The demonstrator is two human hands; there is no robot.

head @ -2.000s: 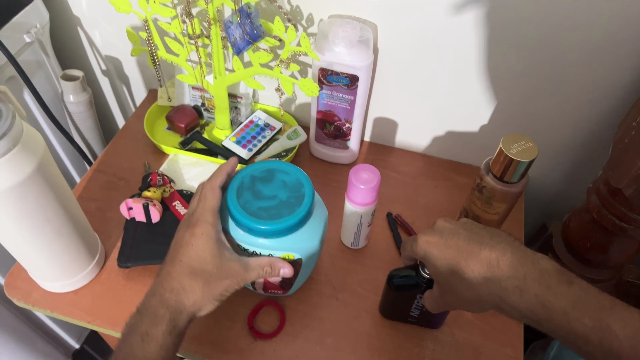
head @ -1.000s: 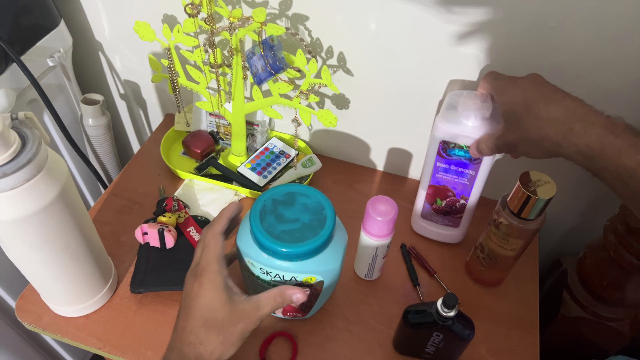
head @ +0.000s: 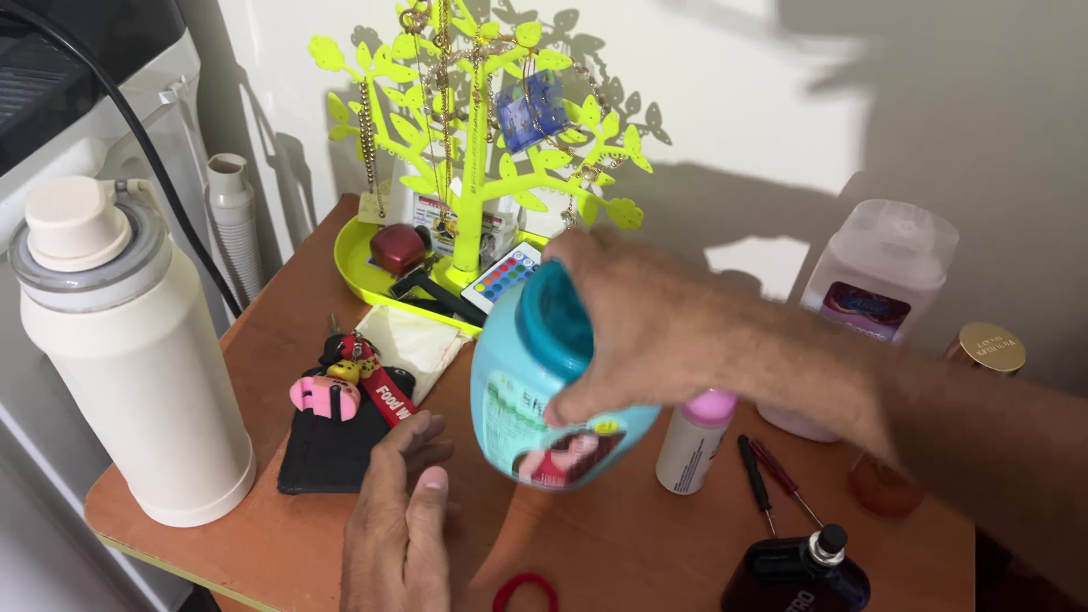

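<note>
My right hand (head: 646, 323) grips the teal lid of a light-blue plastic jar (head: 544, 416), which is tilted and looks lifted off the wooden table (head: 340, 544). To the jar's lower left, my left hand (head: 404, 518) has its fingers apart and holds nothing. Just right of the jar stands a small white bottle with a pink cap (head: 693, 446). A red ring-shaped band (head: 525, 586) lies at the front. A black wallet (head: 323, 455) with a keychain of pink and red charms (head: 336, 395) lies beyond my left hand.
A cream thermos (head: 136, 365) stands at the left edge. Behind is a lime-green jewelry tree (head: 472, 170) with a tray holding a remote control (head: 501, 276). At right are a pink lotion bottle (head: 880, 263), a gold-capped bottle (head: 990, 348), small screwdrivers (head: 755, 472) and a dark perfume bottle (head: 795, 574).
My right hand has let go of the lotion bottle, moved left and taken the jar by its lid. My left hand has come off the jar. The jar is now tilted.
</note>
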